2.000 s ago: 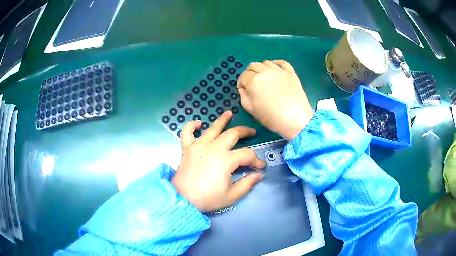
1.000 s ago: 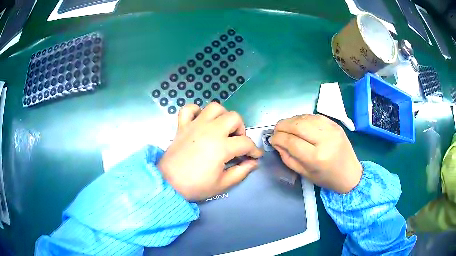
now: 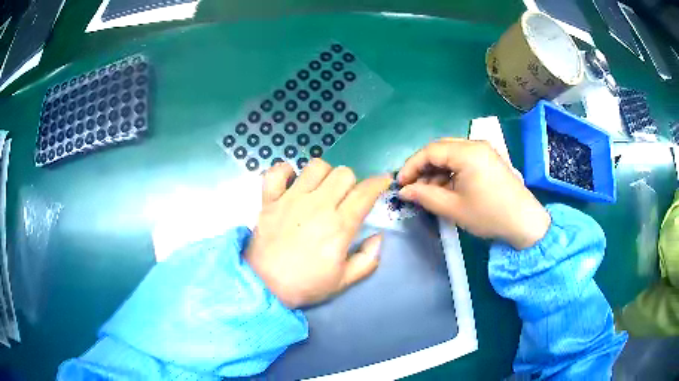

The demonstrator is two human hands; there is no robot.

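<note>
A grey tablet back cover (image 3: pixel 380 298) lies on a white interleaf sheet (image 3: pixel 467 327) in front of me. My left hand (image 3: pixel 313 231) rests on its upper part, fingers spread, index fingertip beside the camera area (image 3: pixel 398 205). My right hand (image 3: pixel 469 190) is at the camera area with thumb and index finger pinched on a tiny dark part (image 3: pixel 394 178), too small and blurred to name surely. A clear sheet of black adhesive rings (image 3: pixel 298 111) lies beyond my hands, its near edge partly hidden by my left fingers.
A blister tray of black rounds (image 3: pixel 93 111) lies left. A blue parts bin (image 3: pixel 569 152) with small black parts stands right, beside a cardboard core (image 3: pixel 532 59) and a white paper piece (image 3: pixel 491 138). Other covers lie along the back. A person's green sleeve (image 3: pixel 659 298) shows at right.
My right hand has come from the ring sheet to the camera area, and its pinch has since lifted slightly. My left index finger has stretched towards that area.
</note>
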